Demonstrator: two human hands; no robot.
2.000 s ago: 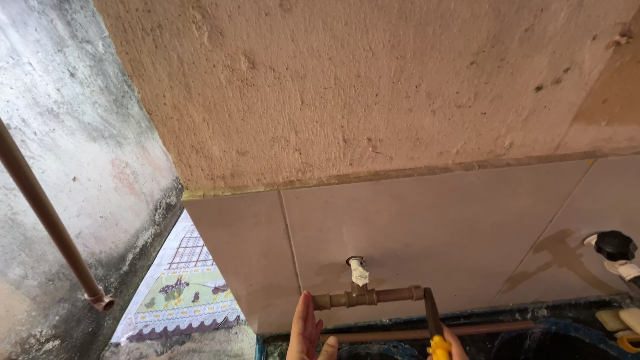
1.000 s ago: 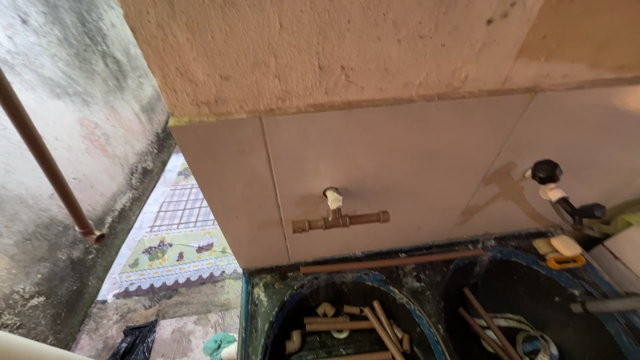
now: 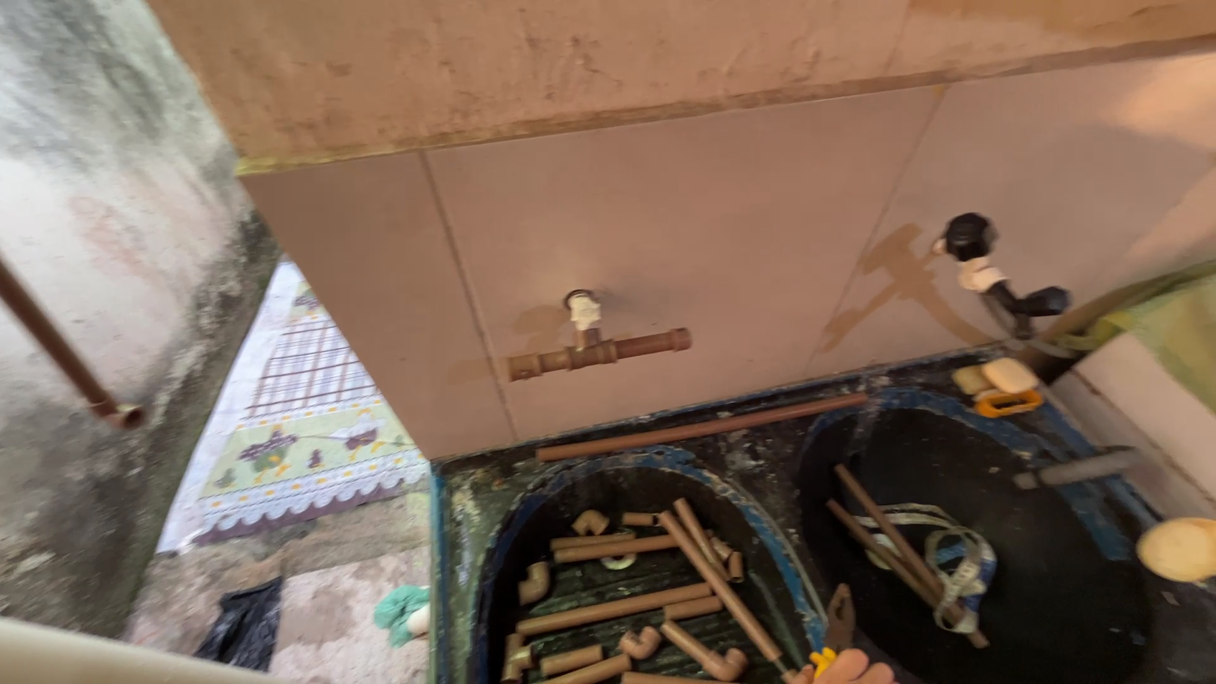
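Observation:
At the bottom edge, only the fingers of my right hand [image 3: 848,668] show, closed on the yellow handle of a tool with a dark metal blade or jaw [image 3: 840,617]. The hand is over the rim between two dark basins. My left hand is out of view. On the tiled wall, a brown plastic pipe tee assembly [image 3: 598,353] hangs from a white-wrapped fitting [image 3: 585,312]. Below it, a long brown pipe [image 3: 703,428] lies along the back ledge. Brown pipe pieces and an elbow fitting [image 3: 535,582] lie in the left basin.
The right basin [image 3: 1054,570] holds two pipes and a coiled tape measure [image 3: 969,570]. A black tap [image 3: 969,237], soap bars [image 3: 1009,375] and a knife [image 3: 1078,467] are at the right. On the left are a hanging brown pipe [image 3: 57,342] and a patterned cloth [image 3: 313,437].
Two seconds ago both hands were at the pipe tee on the wall; they have since left it, and my right hand is now low by the basins. The view has tilted down.

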